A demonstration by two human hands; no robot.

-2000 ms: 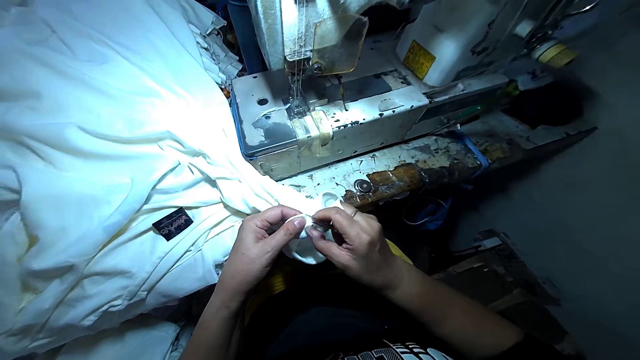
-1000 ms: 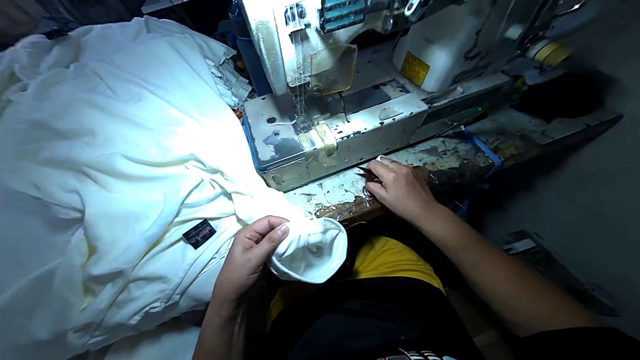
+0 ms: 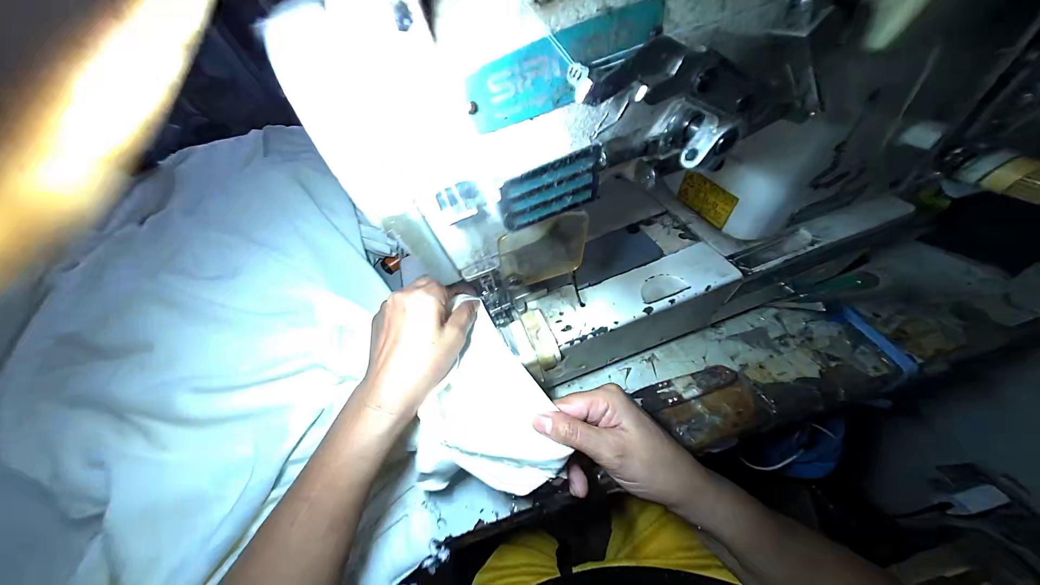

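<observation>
A band of white fabric point(image 3: 496, 398) is stretched between my two hands, in front of the needle area of an industrial sewing machine point(image 3: 650, 276). My left hand point(image 3: 418, 337) grips its upper end close beside the presser foot point(image 3: 500, 301). Lower right, my right hand point(image 3: 613, 439) pinches the other end between thumb and fingers. A large pile of white cloth point(image 3: 211, 341) lies left of the machine, partly behind my left forearm. Whether the band lies under the presser foot, I cannot tell; my left fingertips are partly hidden.
The worn table edge point(image 3: 715, 402) runs along the machine's near side, with a blue strap point(image 3: 877, 341) around it at the right. A clear yellowish guard point(image 3: 543, 248) hangs by the needle. A bright, blurred object point(image 3: 89, 122) crosses the upper left corner.
My left hand has moved up to the needle area with the white fabric. My right hand has left the table edge and taken hold of the fabric. The view has moved closer to the machine.
</observation>
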